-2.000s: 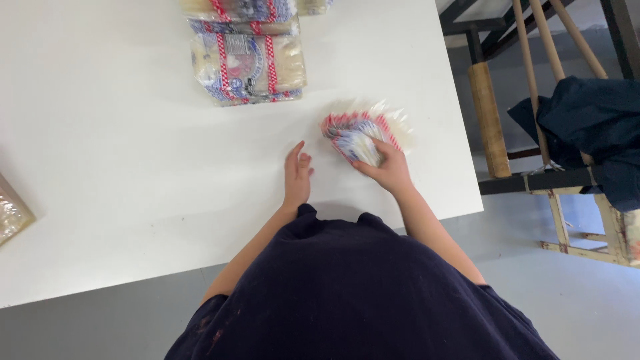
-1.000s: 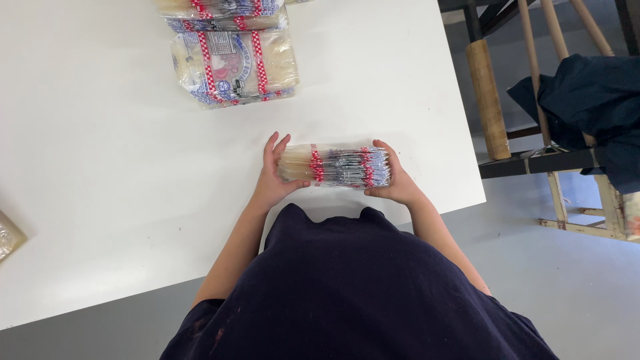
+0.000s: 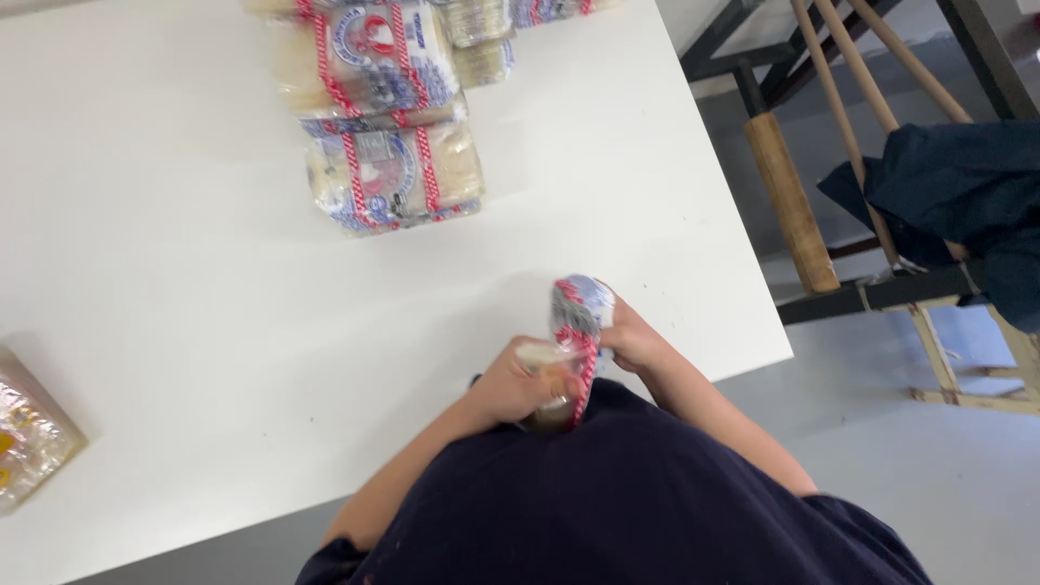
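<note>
Both of my hands grip a bundle of clear plastic packets (image 3: 574,325) with red checked bands and blue print, held close to my shirt at the table's near edge. My left hand (image 3: 528,382) wraps the lower, clear end. At the upper right, my right hand (image 3: 630,333) holds the printed end, its fingers partly hidden behind the plastic. The bundle is tilted and somewhat blurred. Farther up the white table (image 3: 203,309) lie stacked packets (image 3: 398,175) with the same red bands, filled with something pale and flat.
A clear-wrapped package (image 3: 32,431) lies at the table's left. Beyond the right edge stand a dark metal frame with a wooden roller (image 3: 792,203), wooden poles (image 3: 853,65), a dark cloth (image 3: 967,195) and a worn, cream-painted wooden stool (image 3: 934,349).
The bundle was in my right hand alone, then lay level between both hands; now it is turned more upright and nearer my body. My left hand has closed around one end.
</note>
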